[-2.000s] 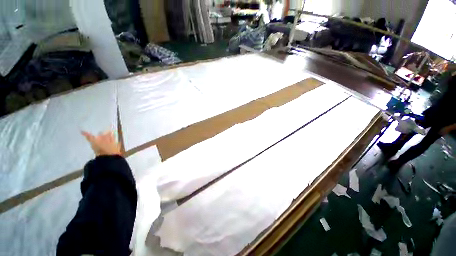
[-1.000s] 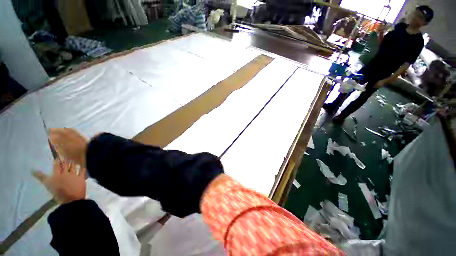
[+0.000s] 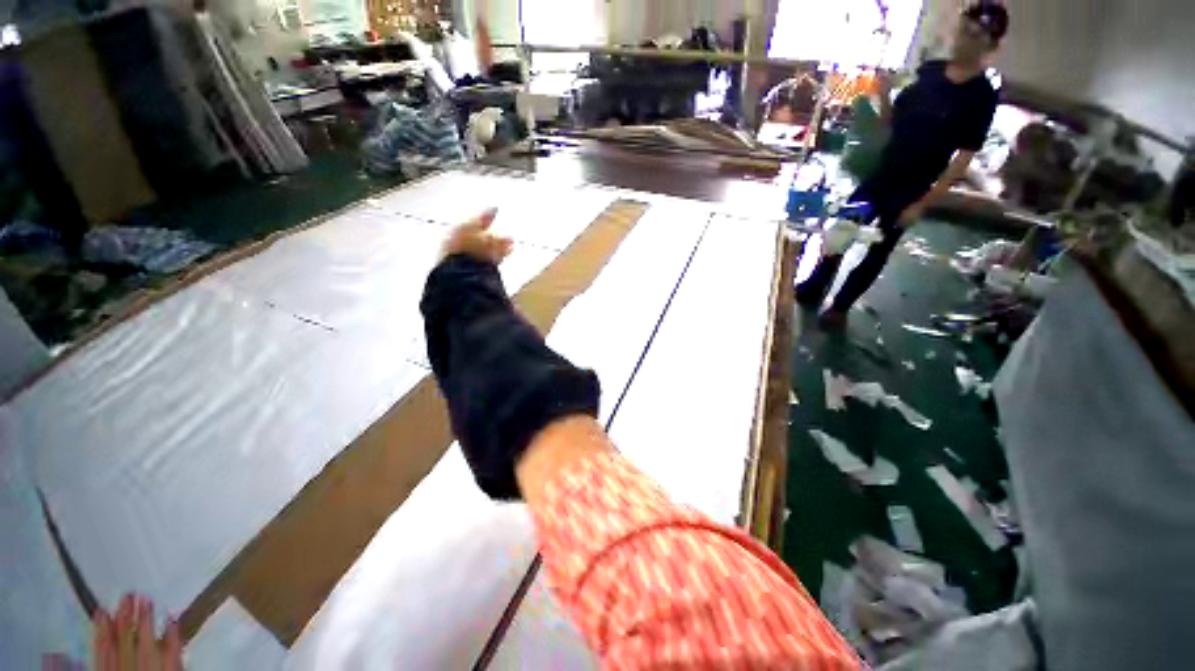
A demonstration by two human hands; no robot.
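Observation:
White paper sheets cover the long table, with a brown cloth strip showing between them and a thin dark gap further right. My right hand, in a dark cuff and orange patterned sleeve, reaches far forward over the sheets beside the strip. It holds nothing that I can see. My left hand is at the bottom left edge, partly cut off, fingers a little apart, on or just above the paper near a narrow gap between sheets.
A person in dark clothes stands beyond the table's right side, near a small blue machine. Paper scraps litter the green floor. A neighbouring table with a pale side skirt is at the right. Bundles lie at the back.
My right hand has moved from beside my left hand to far forward over the sheets. My left hand now shows lower, at the frame's bottom edge. The view has shifted.

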